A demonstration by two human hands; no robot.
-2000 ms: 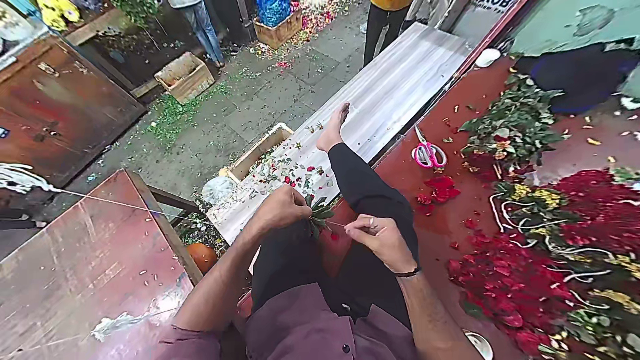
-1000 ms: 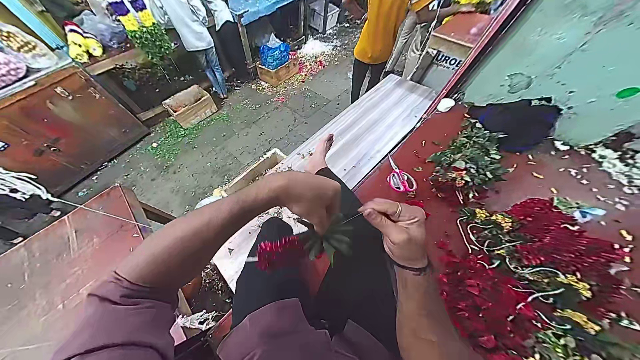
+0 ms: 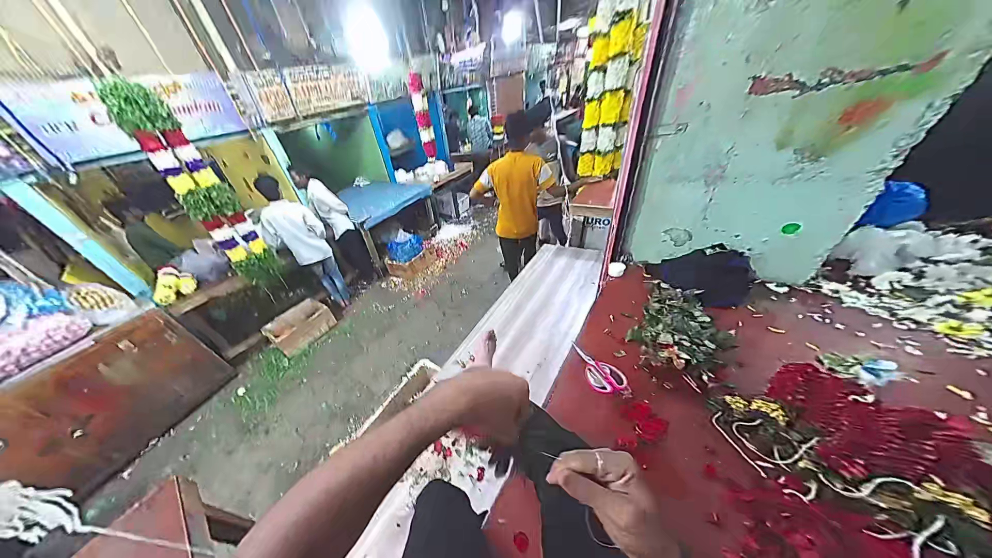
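Note:
My right hand, with a ring on one finger, pinches a thin needle or thread between thumb and finger over my dark-clothed leg. My left hand is in front of it, turned so its back faces me and blurred; dark leaves show beneath it, and what its fingers hold is hidden. Pink-handled scissors lie on the red platform beyond my right hand. Red petals lie near them. A bunch of green leafy stems rests farther back. Red flower garlands with white cords lie at the right.
A white plank runs along the platform's edge, beside a petal-strewn box. A person in yellow and two people in pale shirts stand in the lane. A cardboard box sits on the ground. A peeling green wall borders the platform.
The view has tilted up toward the lane. My left forearm has swung across in front of me. The red flowers seen hanging below my left hand one second ago are no longer plain there.

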